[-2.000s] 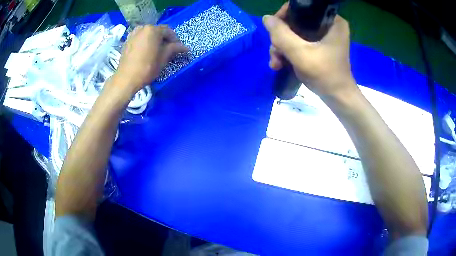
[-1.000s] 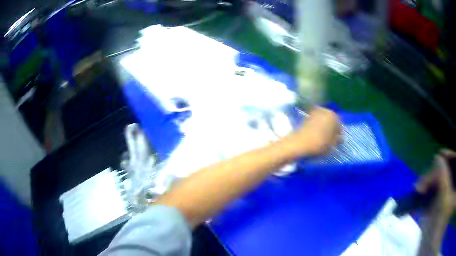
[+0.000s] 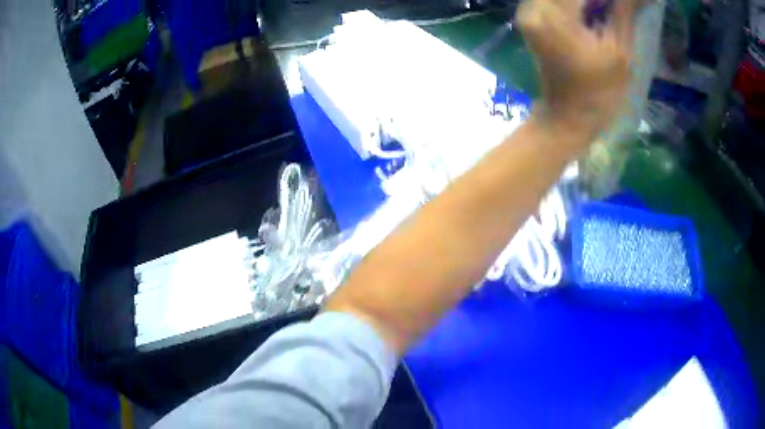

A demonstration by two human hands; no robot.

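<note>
My left hand (image 3: 583,63) is raised at the top of the view, partly cut off by the edge. Its fingers are curled and blurred, and whether it holds anything cannot be told. The blue screw bin (image 3: 637,255), full of silvery screws, lies below and to the right of it on the blue bench top. The corner of a white power strip (image 3: 681,404) shows at the bottom right. My right hand is out of the picture.
Stacked white power strips (image 3: 403,71) lie at the table's far end, with coiled white cords (image 3: 537,251) nearer. A black tote (image 3: 105,293) at left holds white strips (image 3: 197,289) and bagged cords (image 3: 294,243). A pale post stands behind my left hand.
The view has swung left. My left hand has moved up and away from the screw bin. My right hand and the dark screwdriver have left the picture.
</note>
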